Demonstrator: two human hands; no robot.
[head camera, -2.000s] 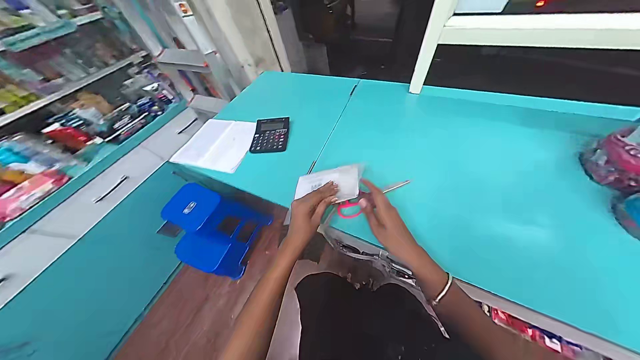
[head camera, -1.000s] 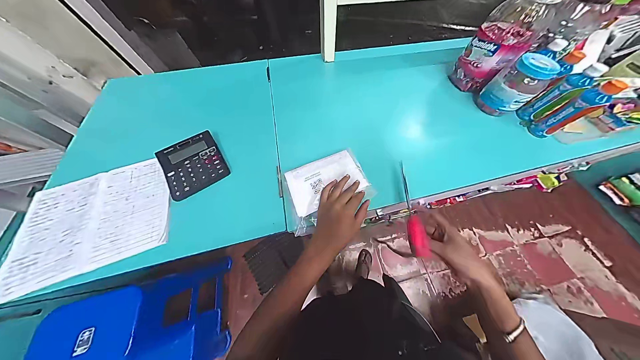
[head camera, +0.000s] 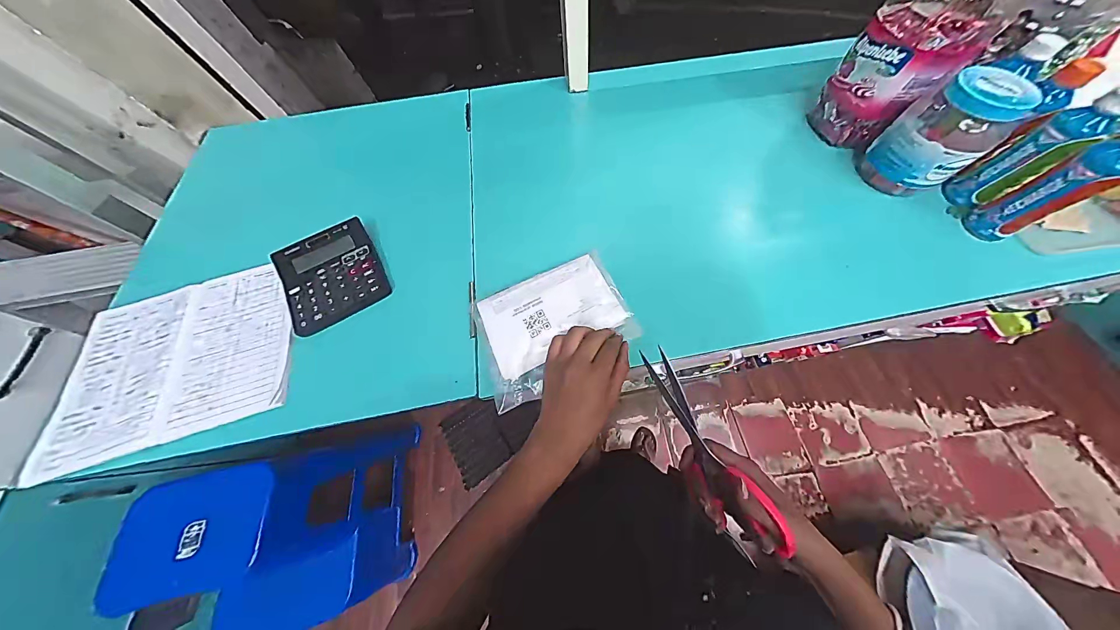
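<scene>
My left hand (head camera: 582, 389) rests on the lower right part of a clear plastic packet (head camera: 560, 306) with a white printed sheet and a printed code inside. The packet lies flat near the front edge of the turquoise counter (head camera: 682, 201), across the seam side. My right hand (head camera: 744, 503) holds red-handled scissors (head camera: 691, 424) in front of the counter edge. Their blades are slightly parted and point up and left, a little to the right of the packet, apart from it.
A black calculator (head camera: 332, 276) overlaps an open handwritten notebook (head camera: 175, 359) on the left. Plastic jars (head camera: 945, 131) and several blue bottles (head camera: 1032, 197) stand at the right. A blue plastic step stool (head camera: 210, 525) is below the counter; a white bag (head camera: 971, 582) is at lower right.
The scissors, lying under my right hand two seconds ago, are now held off the counter with blades parted. My left hand stays on the packet. The view has turned and come closer.
</scene>
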